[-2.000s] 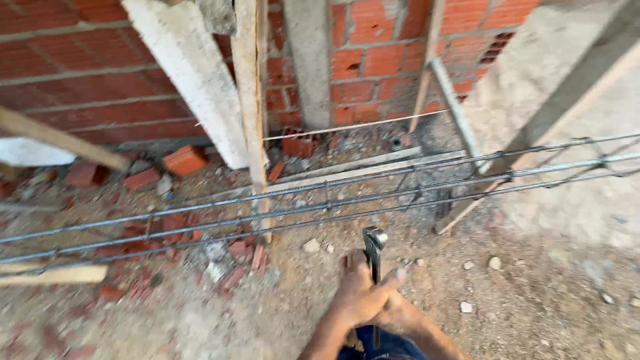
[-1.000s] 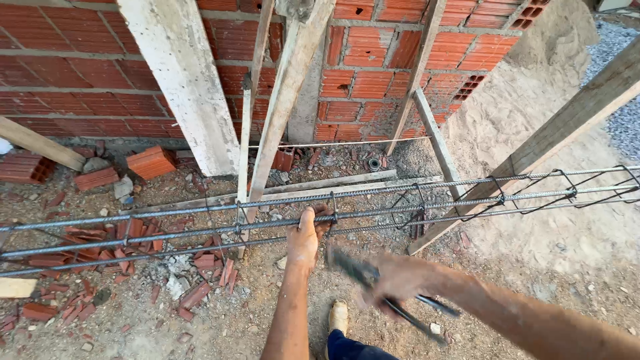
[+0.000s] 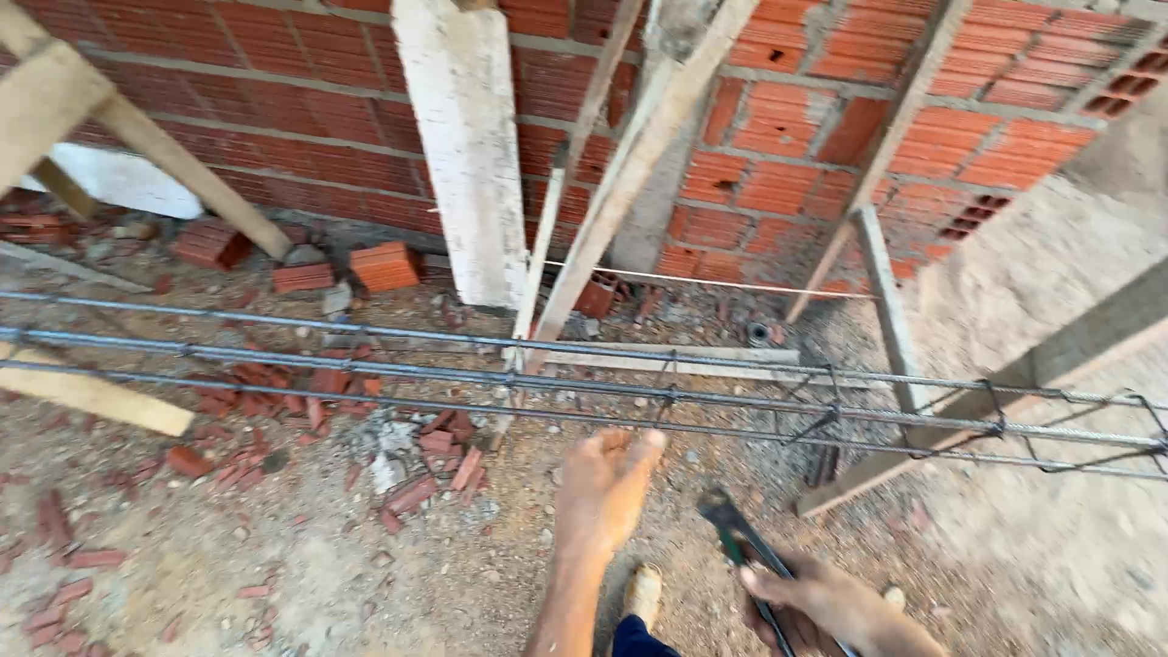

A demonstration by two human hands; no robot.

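A long cage of steel rebar with wire stirrups runs across the view above the ground. Just below its lowest bar, near a stirrup, is my left hand; its fingertips come close to the bar, and whether they touch it or hold something small cannot be told. Lower right, my right hand is closed on the handles of metal pincers, whose head points up and left, apart from the bars.
A hollow-brick wall stands behind, with wooden props and a white-stained board leaning by it. Broken brick pieces litter the ground at left. A thick timber slants under the cage at right.
My left hand, on the rebar one second ago, is now just below the lowest bar. The pincers, near both hands at first, are now in my right hand at lower right.
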